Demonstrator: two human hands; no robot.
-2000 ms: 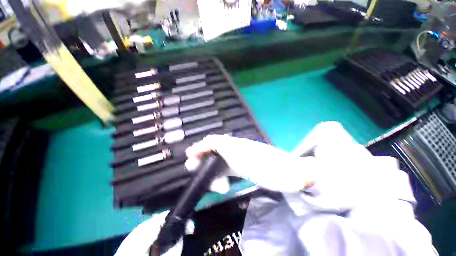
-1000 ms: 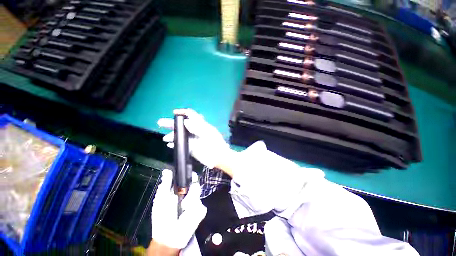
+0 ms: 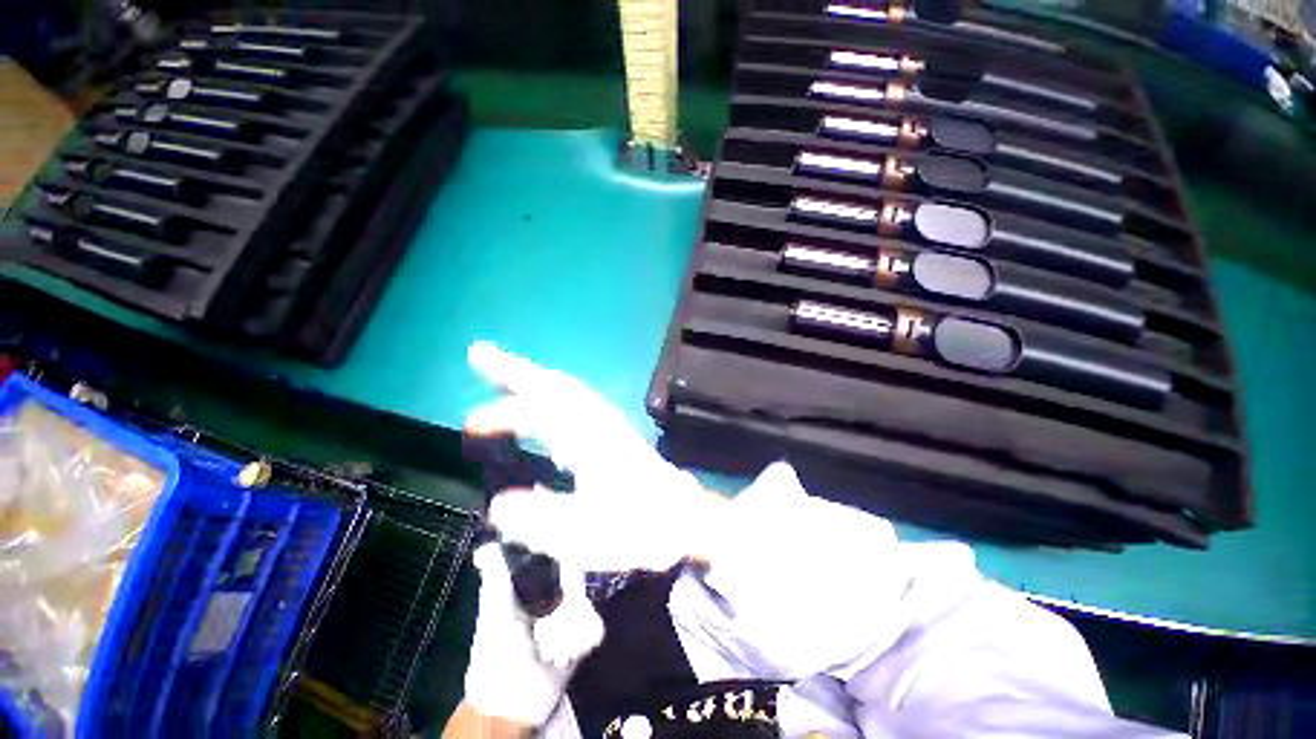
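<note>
My right hand, in a white glove, is closed around a black tripod at the centre left, with its index finger stretched out. My left hand, also gloved, is just below and grips the lower part of the same tripod, whose dark rounded end shows between its fingers. Most of the tripod is hidden by the gloves. On the right, a black slotted tray holds rows of telescopic rod units with silvery ribbed ends, copper-brown collars and grey ovals.
Another tray stack with black units lies at the upper left of the teal bench. A yellowish post stands behind. A blue crate with clear bags is lower left, beside a wire rack.
The tripod was upright and largely visible between my hands; now it is mostly covered by my gloves, with its end toward me. My right hand has closed over it and moved down slightly.
</note>
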